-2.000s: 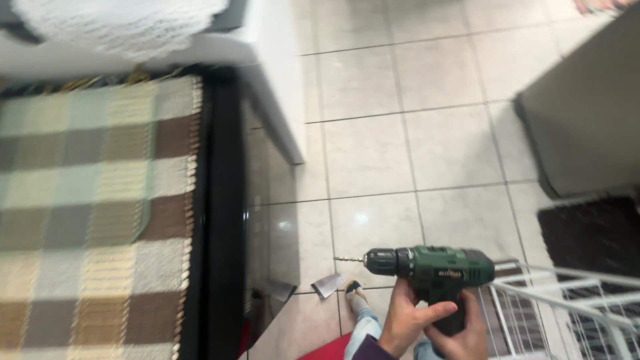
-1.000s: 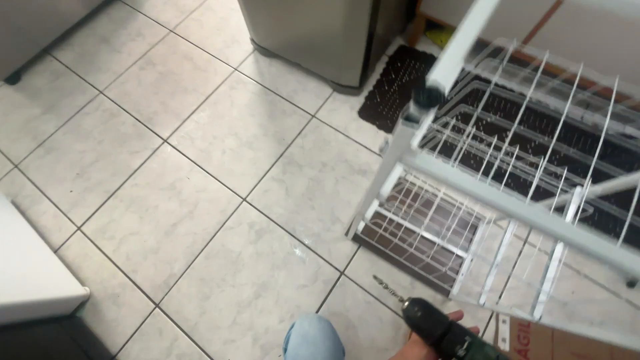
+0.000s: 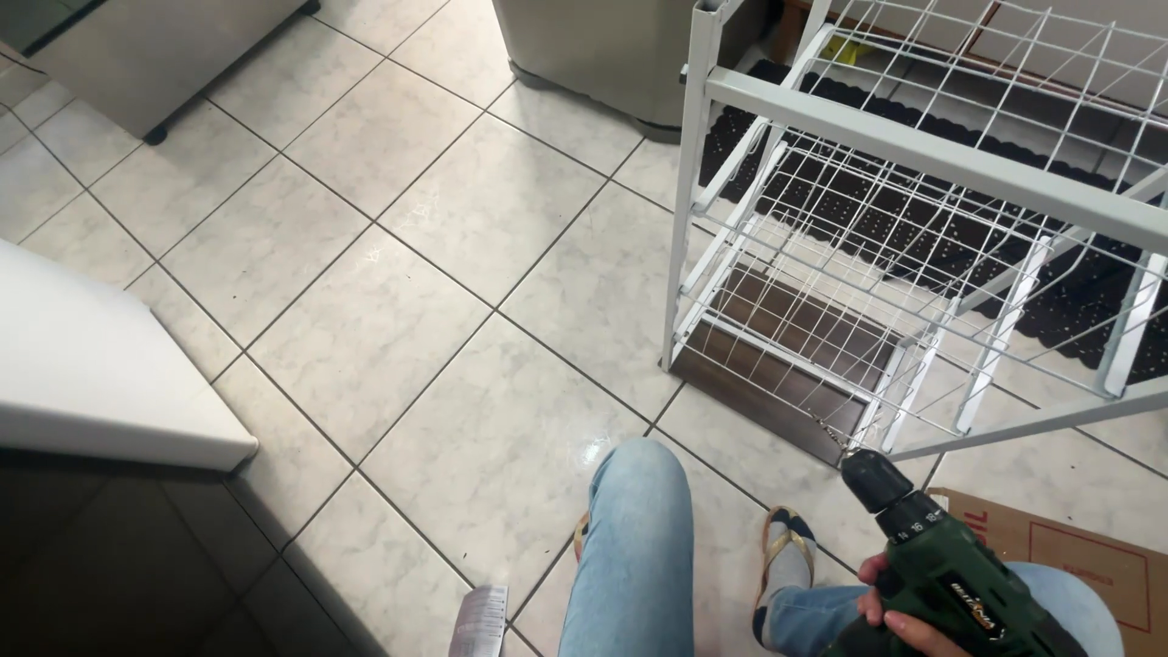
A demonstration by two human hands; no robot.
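A dark green cordless drill point(image 3: 958, 566) lies at the lower right, its black chuck tilted up and to the left with a twist bit in it. My right hand point(image 3: 903, 611) grips it, fingertips at the front of the handle and the thumb across its side; the rest of the hand is cut off or hidden. The bit overlaps the lower edge of a white metal rack with wire shelves point(image 3: 867, 265) in the picture; whether they touch, I cannot tell. My left hand is out of view.
Brown panels point(image 3: 766, 392) show under the rack. A flat cardboard box point(image 3: 1086, 557) lies right of the drill, a black mat point(image 3: 1049, 301) behind the rack. A printed paper point(image 3: 481, 620) is on the tiled floor point(image 3: 429, 383). A white cabinet-like edge point(image 3: 100, 365) juts in at left.
The view has swung right to the rack. Two seconds ago both my hands were at the drill; now one shows. The drill's bit has turned from pointing left to up and left.
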